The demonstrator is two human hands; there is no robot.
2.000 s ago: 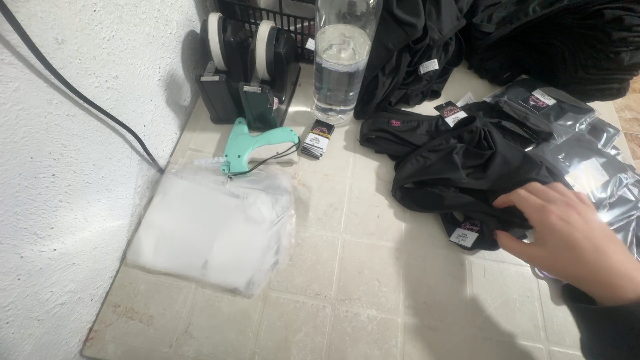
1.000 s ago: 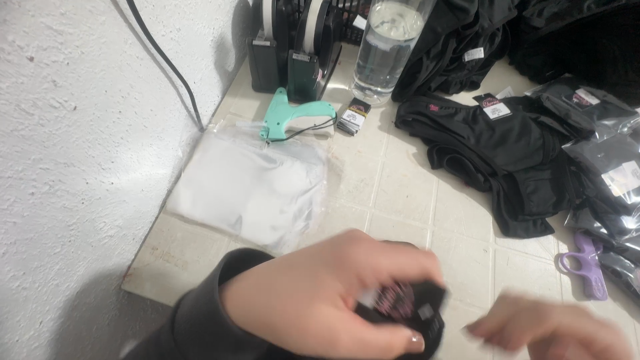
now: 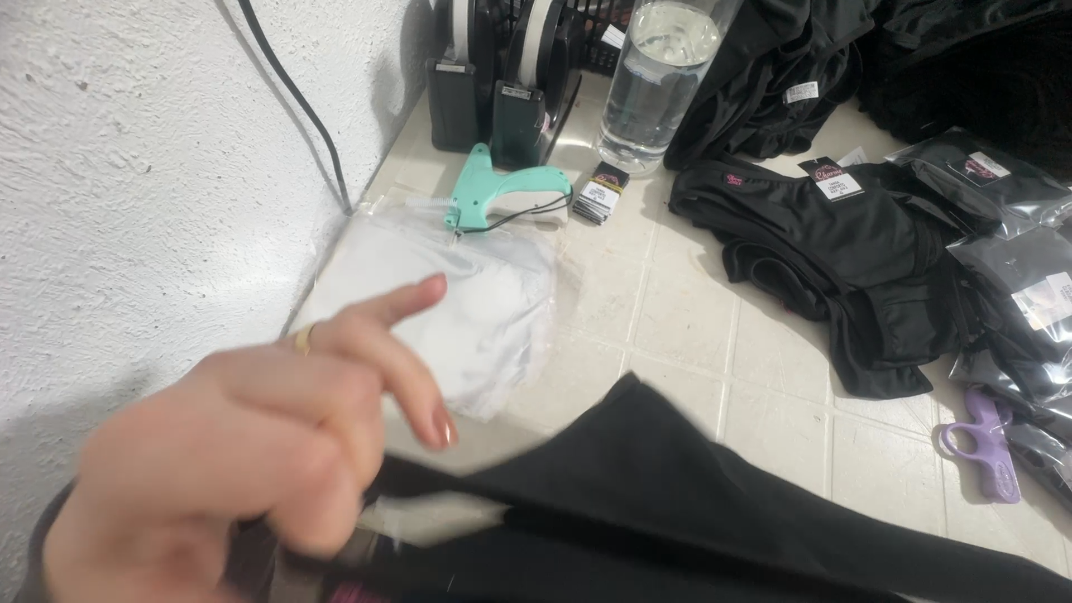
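My left hand (image 3: pixel 251 444), with a ring on one finger, pinches the edge of a black fabric garment (image 3: pixel 636 494) at the lower left. The garment stretches toward the right along the bottom, partly blurred. My right hand is out of the frame. Just beyond my left hand lies a stack of clear plastic bags (image 3: pixel 435 310). A mint-green tagging gun (image 3: pixel 502 188) rests at the top edge of the bags, beside a small stack of black-and-white hang tags (image 3: pixel 601 194). Folded black garments (image 3: pixel 821 234), one with a hang tag, lie at the right.
Two tape dispensers (image 3: pixel 523 109) and a water-filled clear container (image 3: pixel 657 84) stand at the back. Bagged black garments (image 3: pixel 1017 293) and a purple thread snipper (image 3: pixel 984 444) are at the right. More black garments (image 3: pixel 762 92) are piled behind. A cable (image 3: pixel 297 105) hangs along the white wall.
My right hand has left the view. The black garment, bunched at my left hand one second ago, is now spread out across the bottom. My left hand was not in view two seconds ago.
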